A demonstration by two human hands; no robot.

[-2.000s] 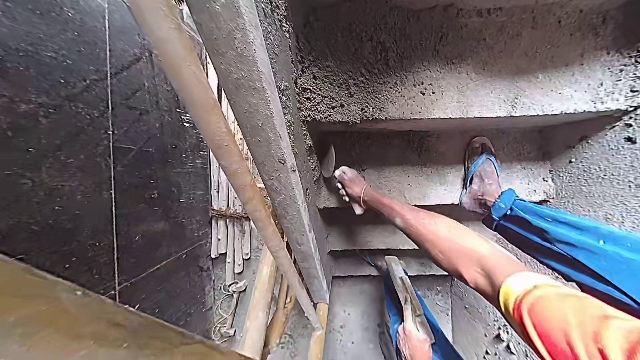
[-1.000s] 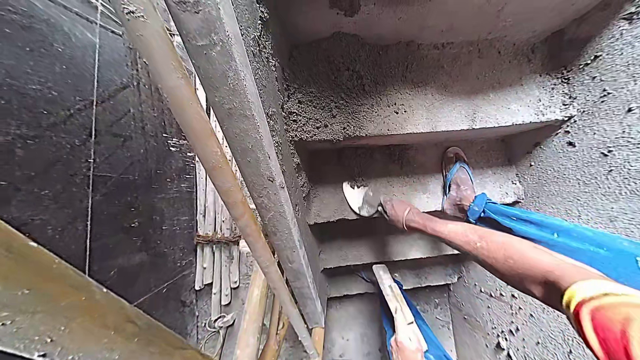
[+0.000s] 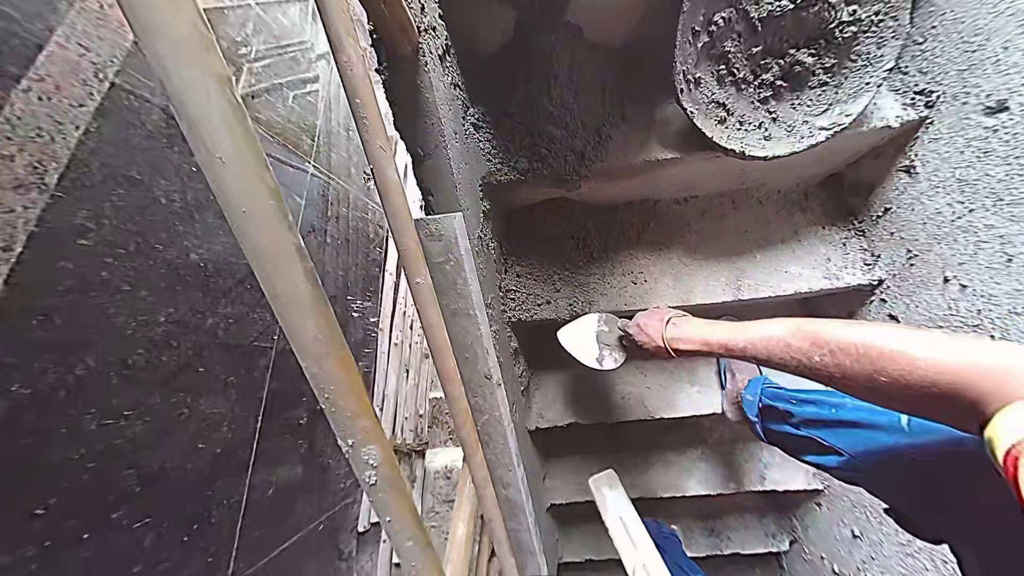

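My right hand (image 3: 652,330) reaches in from the right and is closed on the handle of a masonry trowel (image 3: 590,340). The blade points left above a concrete step (image 3: 624,396), with some grey mortar on it near the handle. At the bottom, a long pale straight-edged bar (image 3: 628,524) slants upward beside blue cloth. My left hand is out of view. A rounded pan of mortar (image 3: 792,72) stands higher up at the top right.
Several concrete steps descend toward the bottom. Left of them are a concrete beam (image 3: 480,360), a slim pole (image 3: 400,200) and a thicker pole (image 3: 264,240). A rough plastered wall (image 3: 968,200) runs along the right. A foot (image 3: 738,388) below blue trousers rests on a step.
The view has shifted up the stairs, bringing the mortar pan into sight. My right hand still holds the trowel. My left hand, earlier on the pale bar, has left the view.
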